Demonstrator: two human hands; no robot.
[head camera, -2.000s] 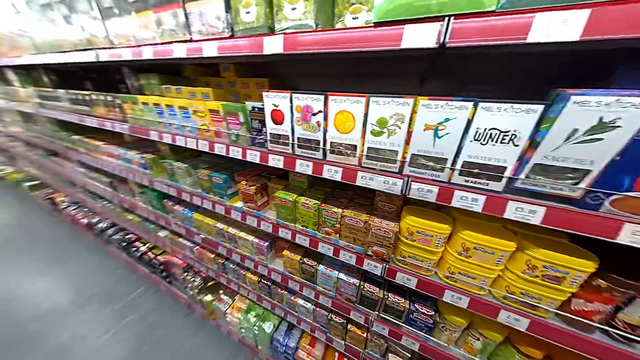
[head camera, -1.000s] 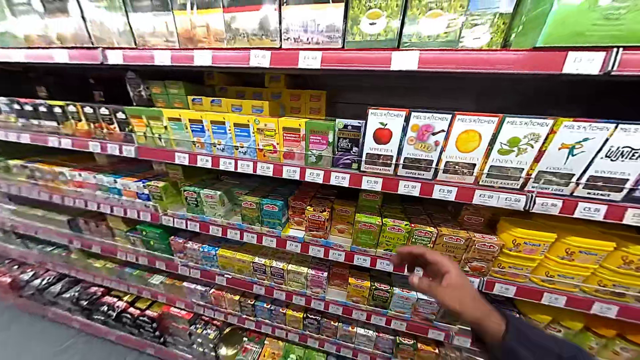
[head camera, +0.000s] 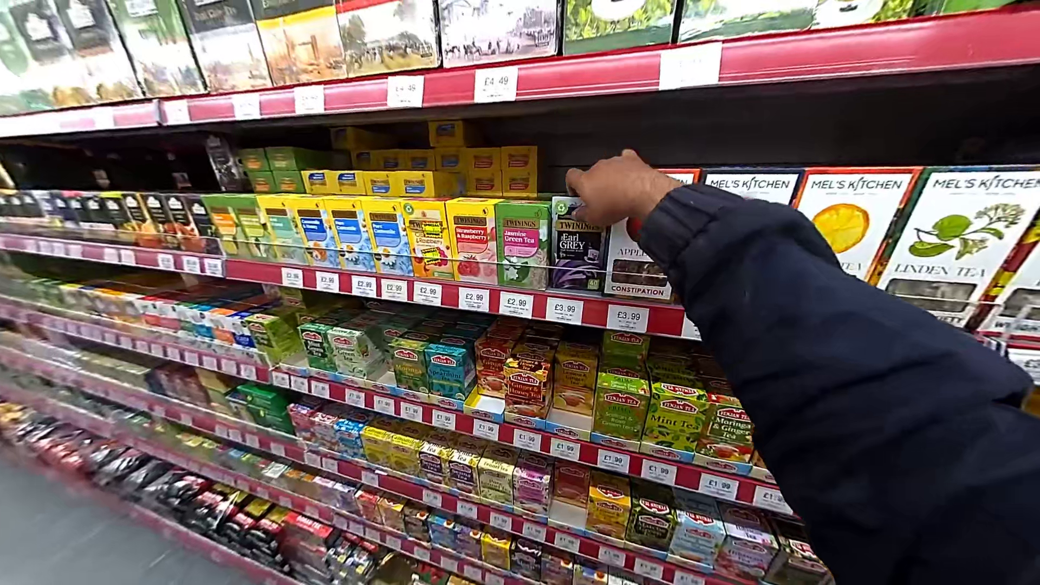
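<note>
My right hand (head camera: 619, 188), in a dark navy sleeve, is at the top of the Twinings Earl Grey tea box (head camera: 578, 253) on the upper tea shelf; the fingers bend over it, and whether they grip it cannot be told. Left of that box stands a green Twinings Jasmine Green Tea box (head camera: 522, 245), then a red and yellow Strawberry & Raspberry box (head camera: 473, 244). To its right, a white Mel's Kitchen apple tea box (head camera: 634, 264) is partly hidden by the hand and sleeve. My left hand is out of view.
A red-edged shelf (head camera: 585, 88) with large tea boxes runs above the hand. Below are more shelves with small tea boxes, among them a green Mint Tea box (head camera: 674, 414). Clear plastic guards line the shelf fronts. Grey floor (head camera: 106, 528) shows at lower left.
My right hand, out of view at first, came in at the lower right and has moved up to the Earl Grey box. The view has turned left and come nearer the shelves.
</note>
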